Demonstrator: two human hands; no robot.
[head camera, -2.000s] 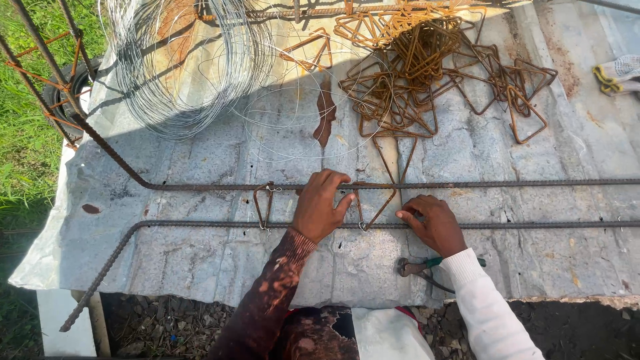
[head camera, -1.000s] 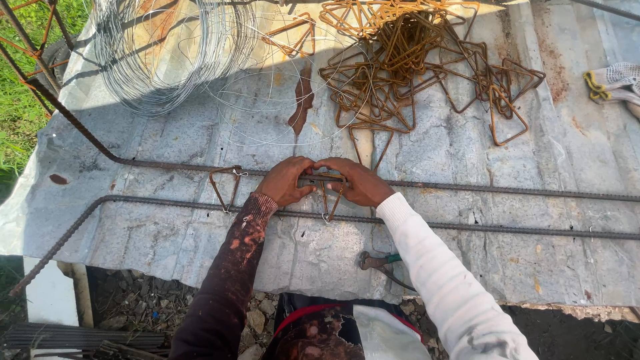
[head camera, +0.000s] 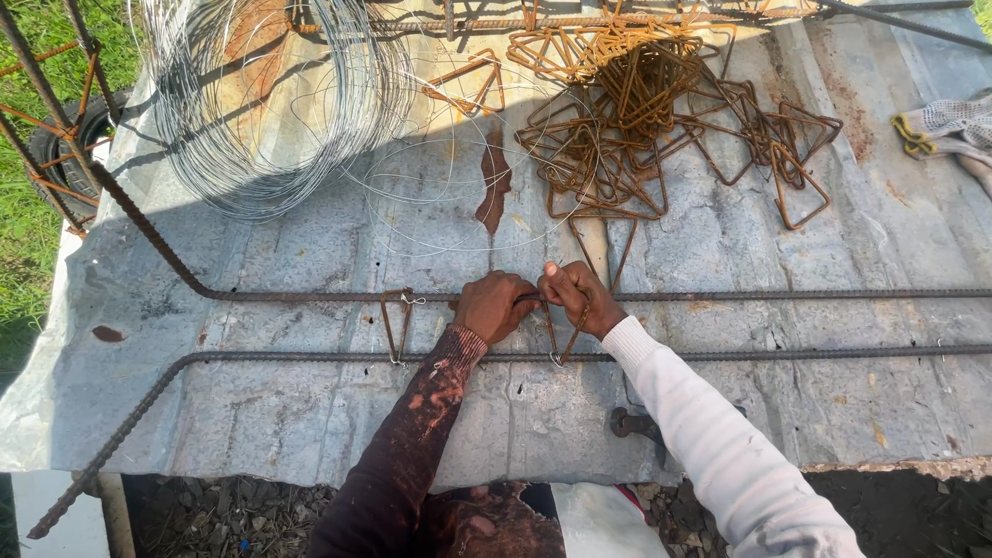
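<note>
Two bent ribbed steel bars lie side by side, the far rebar (head camera: 775, 295) and the near rebar (head camera: 310, 357). My left hand (head camera: 494, 306) is closed around the far rebar. My right hand (head camera: 577, 298) grips the top of a triangular steel stirrup (head camera: 572, 341) at that same bar, thumb raised. A wire twist (head camera: 556, 359) holds this stirrup's lower corner against the near rebar. Left of my hands, another triangular stirrup (head camera: 396, 329) is tied to both bars with wire. Pincers (head camera: 634, 424) lie partly under my right forearm.
Corrugated metal sheet (head camera: 256, 434) forms the work surface. A coil of thin wire (head camera: 271, 186) lies at the far left, its loose loops reaching toward a tangled heap of rusty stirrups (head camera: 635, 116). A work glove (head camera: 949, 128) rests at the right. A rebar cage (head camera: 77, 132) and a tyre (head camera: 54, 147) are at the left edge.
My hands came together at the stirrup on the far bar, having been apart two seconds ago. Since one second ago they have parted slightly, and my right thumb now points up.
</note>
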